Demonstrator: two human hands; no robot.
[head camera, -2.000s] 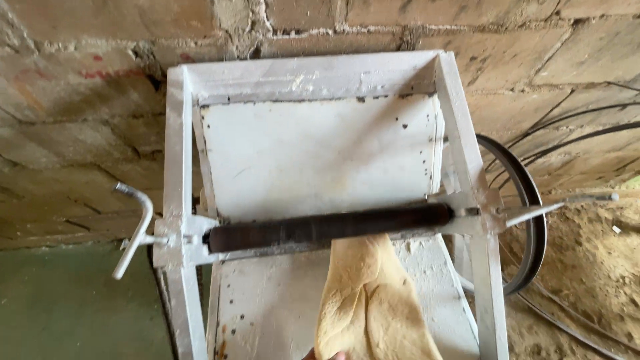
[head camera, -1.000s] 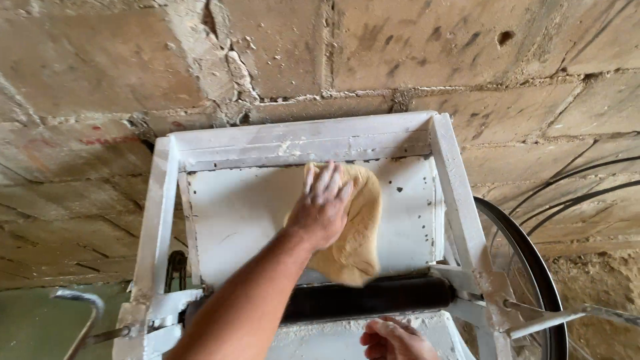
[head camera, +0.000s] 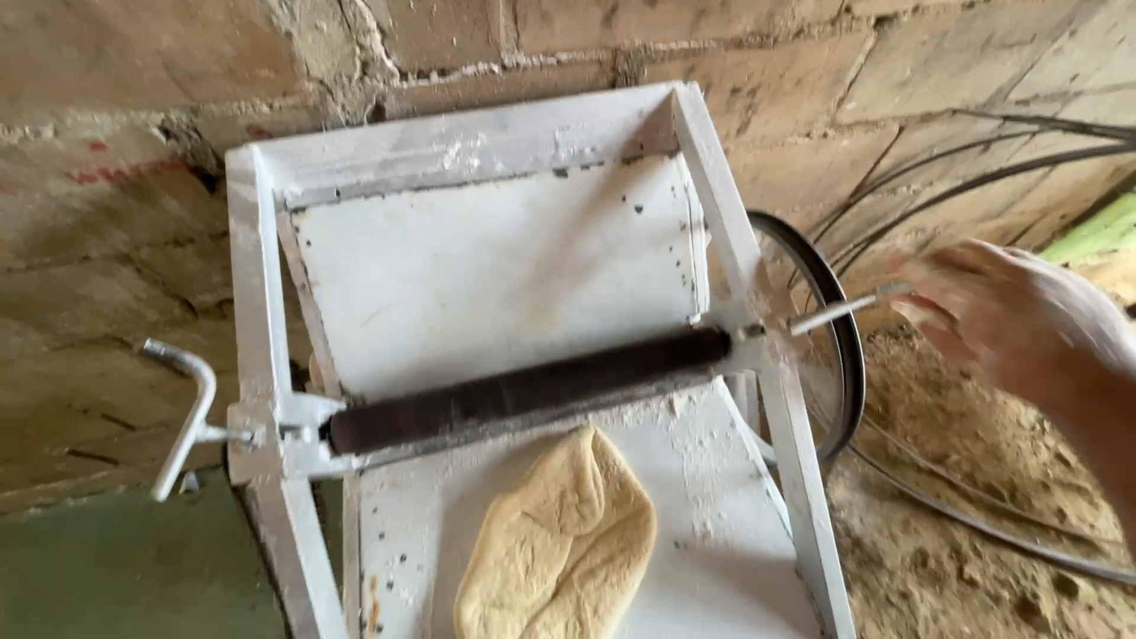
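Note:
A folded slab of dough (head camera: 559, 541) lies on the lower white metal tray (head camera: 710, 550) of a dough roller machine, just in front of its dark roller (head camera: 532, 386). My right hand (head camera: 1003, 311), blurred, is at the outer end of the right crank handle (head camera: 843, 311), with fingers bent around or against it; a firm grip cannot be made out. At the left side of the frame sticks out another bent metal handle (head camera: 182, 417), untouched. My left hand is out of view. The upper tray (head camera: 497, 275) behind the roller bears no dough.
A white painted metal frame (head camera: 479, 142) surrounds the trays and stands near a rough brick wall (head camera: 781, 80). A large dark wheel (head camera: 848, 355) is at its right side. Black cables (head camera: 976, 177) run along the wall, and more lie over the sandy ground (head camera: 941, 532).
A second ago one hand pressed the dough on the upper tray and the other was near the roller. Now the dough lies on the lower tray and my right hand is at the right handle.

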